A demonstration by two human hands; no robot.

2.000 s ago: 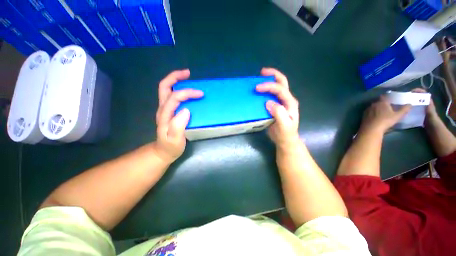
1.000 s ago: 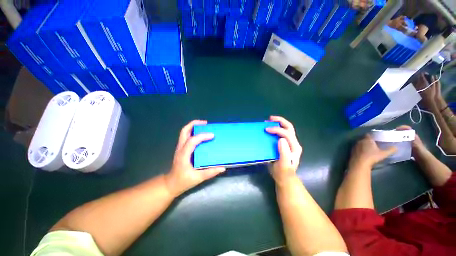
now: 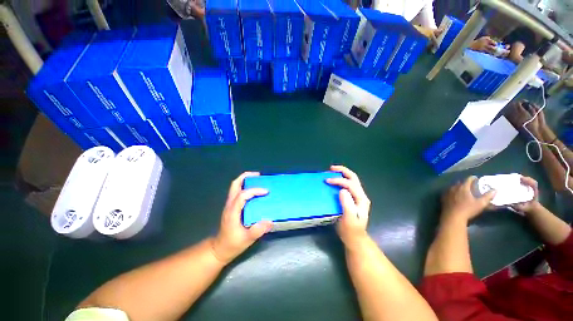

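Note:
A closed retail box is held over the dark green table in front of me. Its plain bright blue face is turned up, and a strip of its white printed side shows along the near edge. My left hand grips the box's left end, with fingers on top and the thumb at the near left corner. My right hand grips its right end, with fingers over the top edge. I cannot tell whether the box touches the table.
Stacked blue boxes stand at back left, more at back centre. A white-faced box lies before them. Two white oval units stand left. At right, a person in red holds a white device near an open box.
The view has tilted up and shows more stacked boxes at the back. The held box tilted, showing more or less of its white side. The neighbour's device has turned flat face up.

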